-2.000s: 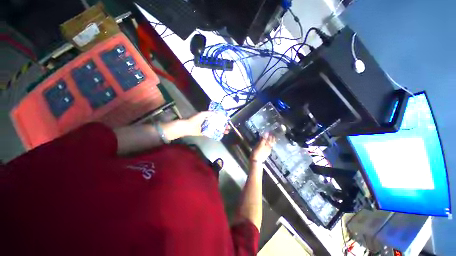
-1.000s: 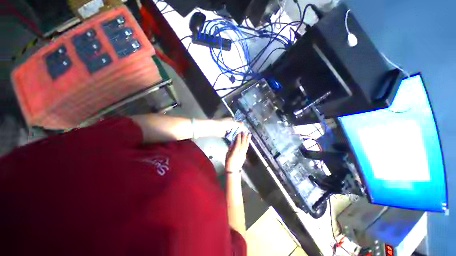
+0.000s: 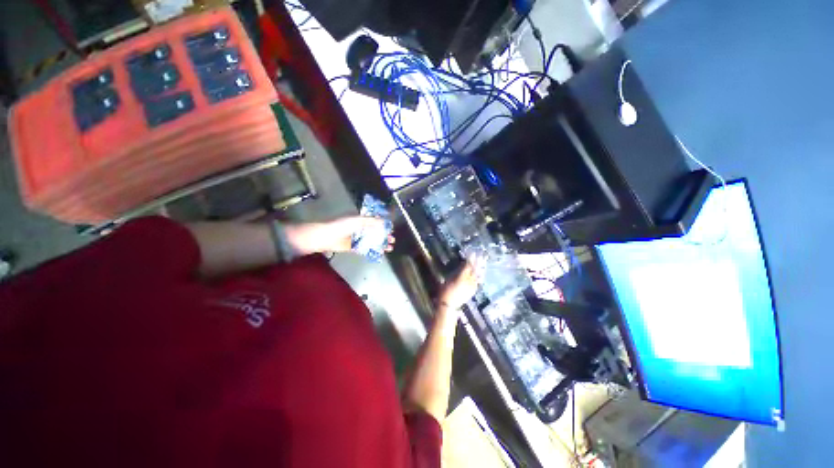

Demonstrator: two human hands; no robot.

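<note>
My left hand (image 3: 343, 234) holds small pale, blue-white circuit boards (image 3: 372, 228) upright in its fingers, in front of the bench edge. My right hand (image 3: 460, 282) reaches over the front edge of the long black-framed test fixture (image 3: 522, 339), with its fingertips at the middle of the fixture. Whether the right fingers grip a board is too blurred to tell. Several pale boards lie along the fixture under clear parts.
A stack of red trays (image 3: 174, 137) with dark boards on top stands on a cart at the left. Blue cables (image 3: 416, 105) lie on the white bench behind the fixture. A black case (image 3: 608, 155) and a lit monitor (image 3: 700, 311) stand beyond it.
My hands were together at the boards a second ago. They are now apart: the left has moved back with the boards, and the right has moved onto the fixture.
</note>
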